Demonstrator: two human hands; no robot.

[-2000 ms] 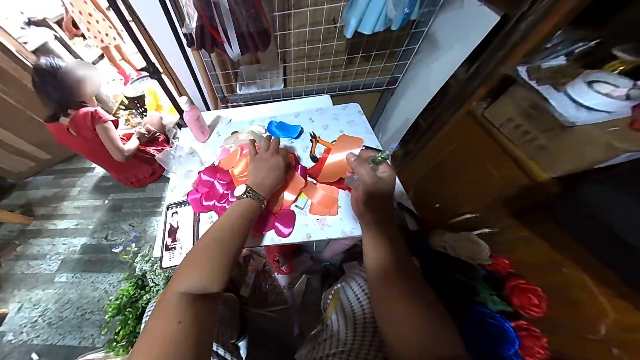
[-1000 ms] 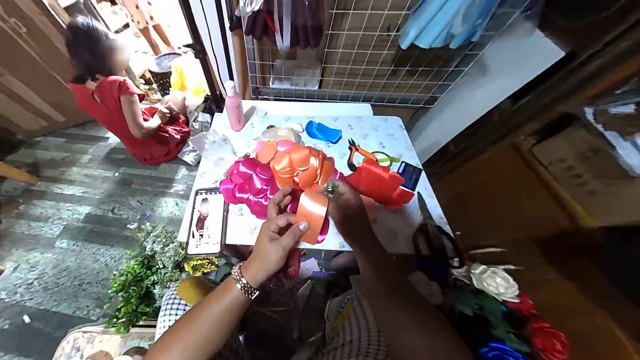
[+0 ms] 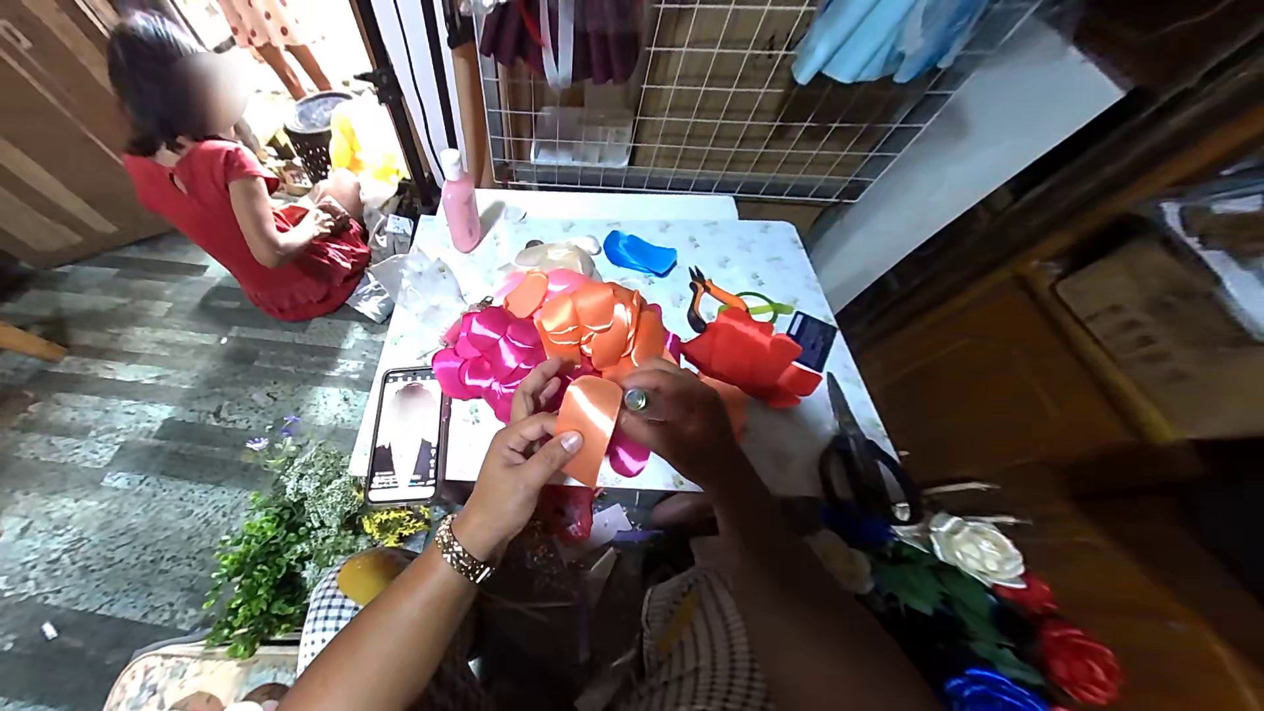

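Note:
My left hand pinches an orange satin ribbon petal over the table's front edge. My right hand grips a small cylindrical object with a round metallic end, at the petal's upper right; its kind cannot be told. Just beyond my hands lie heaped orange ribbon petals and magenta ribbon petals. To their right are red ribbon petals, with orange-handled pliers behind. A blue ribbon piece rests near the back of the table.
A phone lies at the table's left edge, a pink bottle at its back left. Black-handled scissors are at the right edge. Artificial roses stand lower right, leafy flowers lower left. A person sits on the floor.
Two seconds ago my left hand was on the orange petals and my right hand was farther right; both have since come together at one orange petal. The view has shifted.

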